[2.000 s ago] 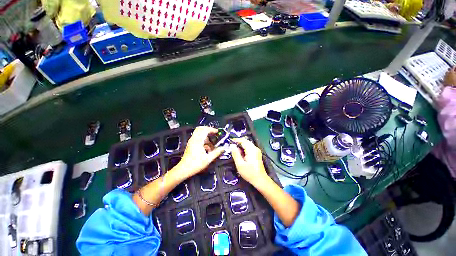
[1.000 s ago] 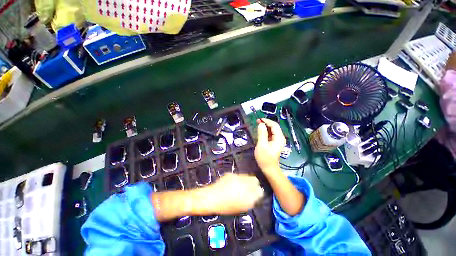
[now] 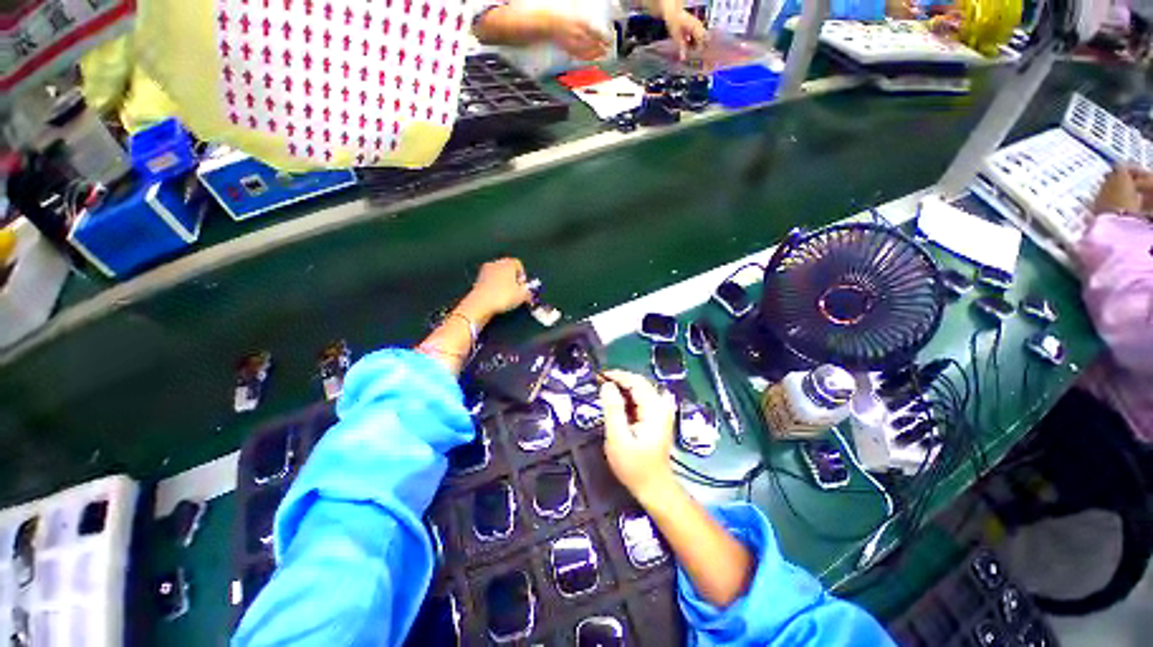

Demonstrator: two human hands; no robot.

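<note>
My left hand (image 3: 503, 286) is stretched out over the green belt. Its fingertips are at the upper end of an open watch unit (image 3: 545, 311); I cannot tell whether they grip it. My right hand (image 3: 639, 423) is closed on a thin dark tool (image 3: 612, 378) above the upper right of the black foam tray (image 3: 531, 468). The tray holds glossy square watches, such as one at mid-tray (image 3: 554, 487). A flat black box (image 3: 506, 372) lies on its upper part. My left sleeve hides part of the tray.
More open units (image 3: 252, 380) lie on the belt (image 3: 316, 272). A white tray (image 3: 66, 562) is at left. On the right are a black fan (image 3: 847, 303), a bottle (image 3: 809, 402), a pen-like tool (image 3: 718, 382) and tangled cables. Other workers' hands (image 3: 582, 36) show beyond the belt.
My left hand has moved from above the tray up and forward to the belt. My right hand stays near the tray's upper right with the tool. The view has shifted.
</note>
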